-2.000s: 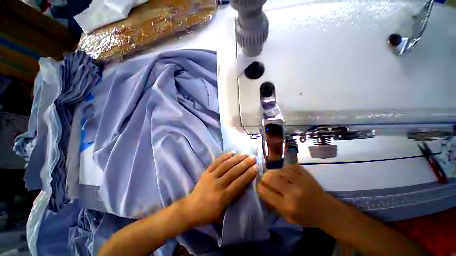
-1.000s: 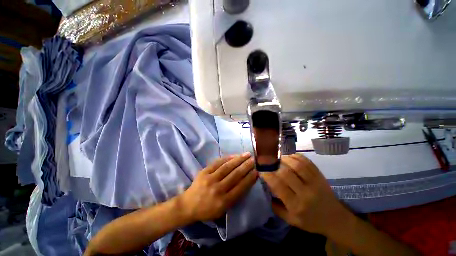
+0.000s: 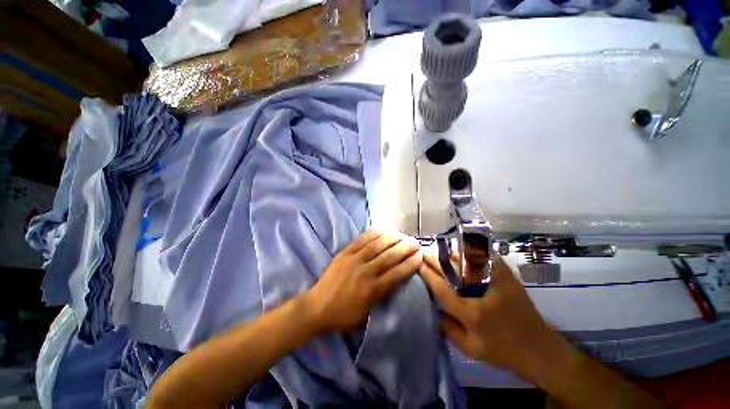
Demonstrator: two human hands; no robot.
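A blue-grey garment (image 3: 272, 192) lies in soft folds left of the white sewing machine head (image 3: 560, 152). Its near end hangs over the table's front edge. My left hand (image 3: 364, 279) lies flat on the cloth, fingers close together, fingertips by the needle area. My right hand (image 3: 492, 311) is just right of it, fingertips on the cloth, partly behind the shiny looped metal cover (image 3: 474, 260). Whether its fingers pinch the cloth cannot be seen. The needle and presser foot are hidden by the cover and my fingers.
A stack of cut pieces (image 3: 100, 200) hangs at the table's left. A brown plastic-wrapped package (image 3: 264, 60) with white cloth (image 3: 216, 28) lies at the back left. A knobbed grey post (image 3: 448, 72) stands on the machine head. A dark and red tool (image 3: 696, 291) lies at right.
The view has shifted, so the machine sits lower and further right than one second ago. My right hand's fingertips now reach further under and behind the metal cover. My left hand remains on the cloth.
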